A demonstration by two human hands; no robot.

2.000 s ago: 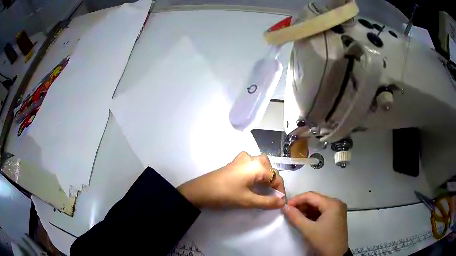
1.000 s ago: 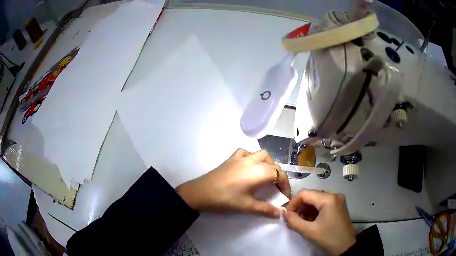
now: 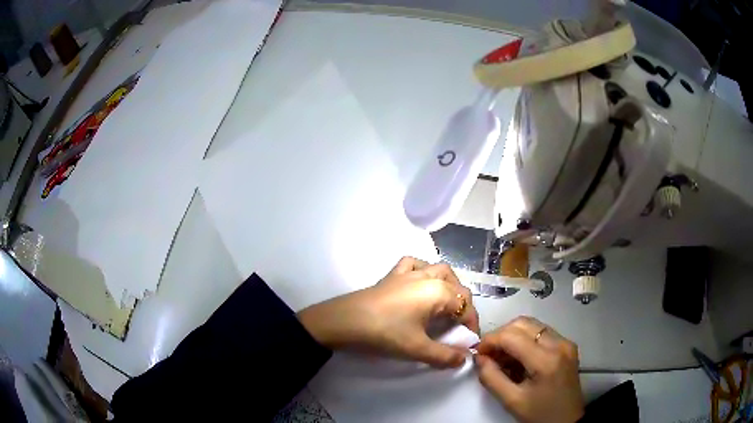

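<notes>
White fabric [image 3: 413, 387] lies under and in front of my hands, washed out by the lamp. My left hand [image 3: 404, 316] pinches its folded edge between thumb and fingers, with a small white flap showing above the thumb. My right hand [image 3: 532, 363] pinches the same edge, its fingertips nearly touching my left thumb. The fold at the fingertips is partly hidden. The sewing machine head [image 3: 570, 157] stands behind at the right, with the shiny slide plate [image 3: 464, 245] beyond my left hand.
A lit lamp paddle [image 3: 452, 169] hangs left of the machine head. A dark pad [image 3: 686, 283] and orange-handled scissors [image 3: 728, 388] are at the right. A large ragged-edged white sheet [image 3: 157, 140] lies at left over a coloured picture [image 3: 82, 136].
The camera view has shifted, so the machine sits further right and slightly lower. Both hands keep pinching the edge, and the fingers and white flap have moved slightly.
</notes>
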